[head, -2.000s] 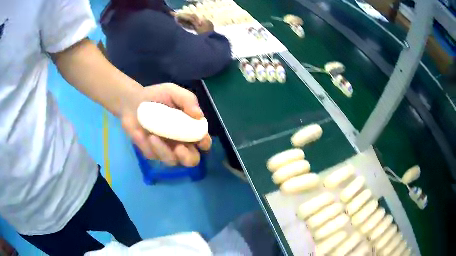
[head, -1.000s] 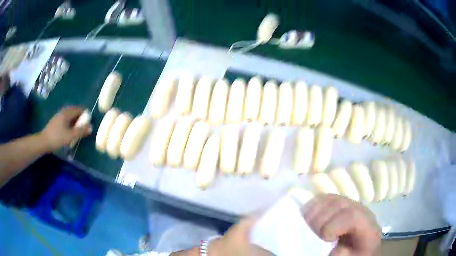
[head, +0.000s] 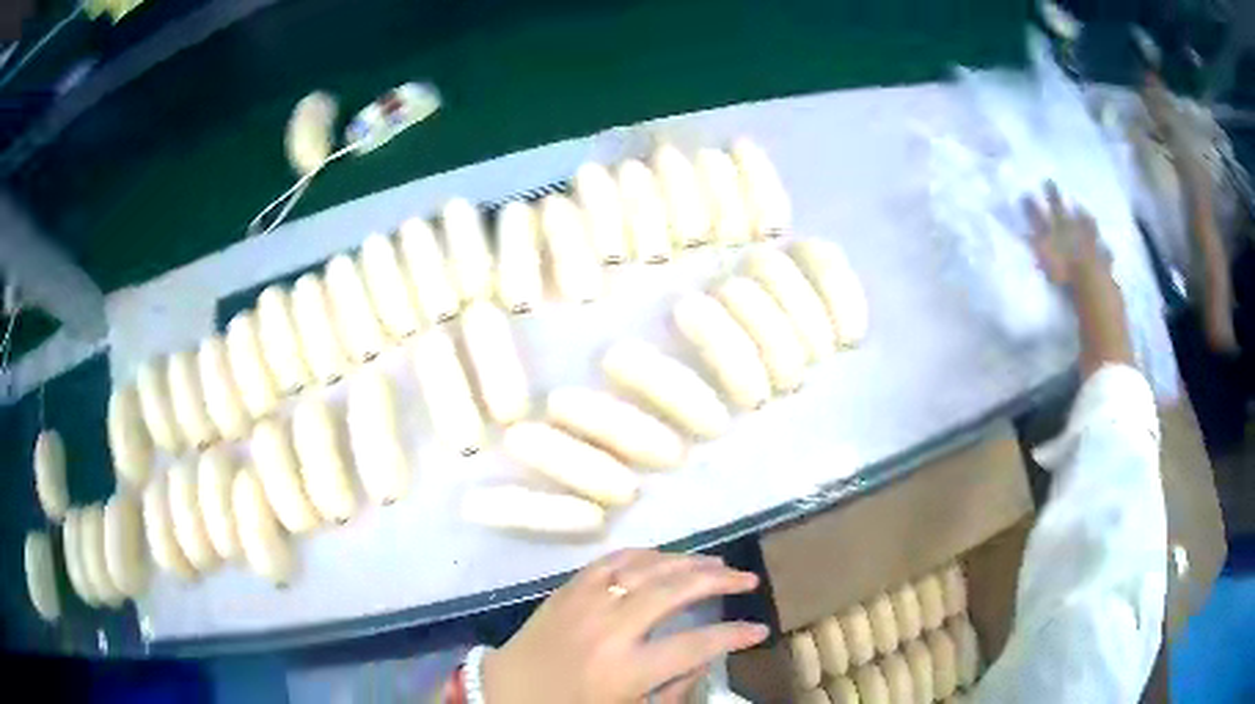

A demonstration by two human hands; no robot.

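Cream oval housing shells (head: 355,305) lie in two uneven rows on a white-grey sheet (head: 908,344) on the bench. Several shells (head: 626,426) lie slanted nearer the front edge. My left hand (head: 626,626), with a ring and a bracelet, is at the bottom centre by the bench's front edge. Its fingers are apart and I see nothing held. My right hand (head: 1067,241) reaches to the right end of the bench, fingers spread on crumpled clear plastic film (head: 998,179). The fingertips are blurred.
An open brown carton (head: 895,523) below the bench's front edge holds packed shells. A wired sub-assembly (head: 392,117) and a shell (head: 313,131) lie on the green conveyor. A grey metal post stands at the far left. Another person's arm (head: 1197,206) shows at the right.
The view has swung right. The white folded sheet seen in my hands is no longer visible there. My hands have parted, the right one out to the film. The other person's hand at left has left view.
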